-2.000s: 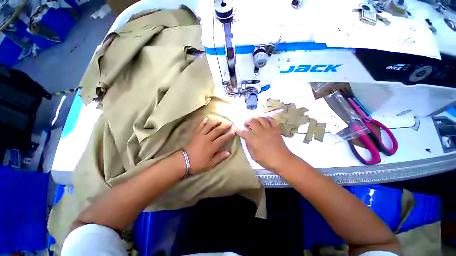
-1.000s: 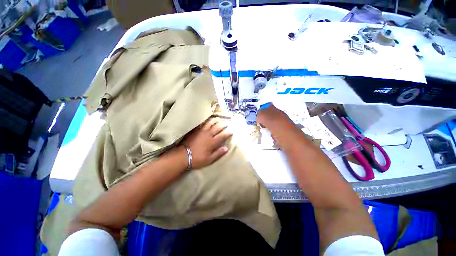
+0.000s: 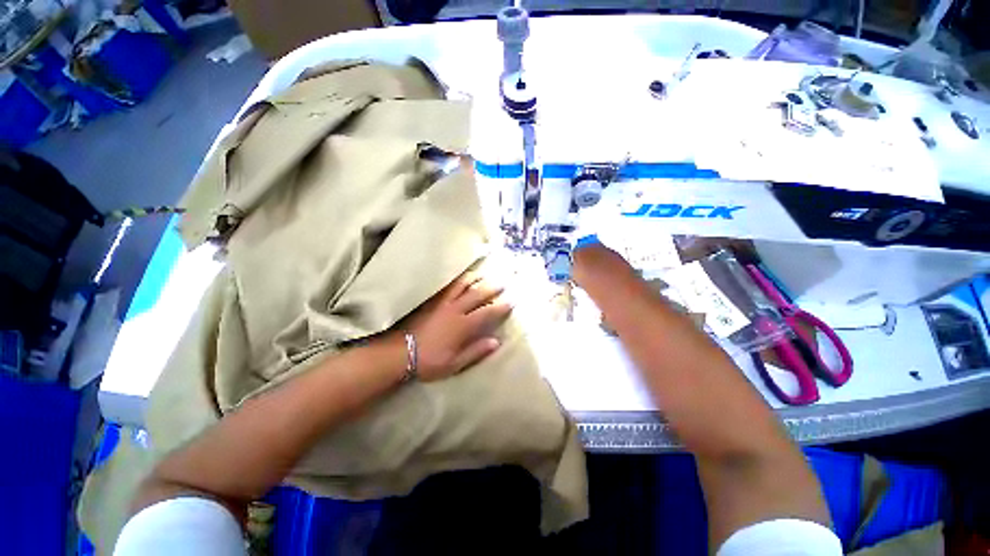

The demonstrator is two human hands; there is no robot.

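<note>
Khaki garment panels (image 3: 326, 239) lie heaped left of the needle and hang over the table's front edge. My left hand (image 3: 451, 335) lies on the khaki cloth, fingers apart, just left of and in front of the needle area. My right hand (image 3: 597, 272) is beside the presser foot area (image 3: 527, 241) of the white sewing machine (image 3: 673, 196); its fingers are partly hidden and blurred, so their hold is unclear. Small khaki pieces (image 3: 641, 295) lie behind and under my right hand and wrist, mostly covered. Strong glare hides the cloth at the needle.
Pink-handled scissors (image 3: 798, 353) lie right of my right forearm, with a clear plastic sleeve (image 3: 744, 310) over the blades. A scale strip (image 3: 858, 418) runs along the front table edge. Metal parts (image 3: 803, 109) sit on the machine head. Blue bins (image 3: 868, 489) stand below the table.
My right hand has moved from the cloth edge up and right to beside the presser foot. My left hand stays on the cloth. The view has shifted, and the cloth's front corner hangs lower.
</note>
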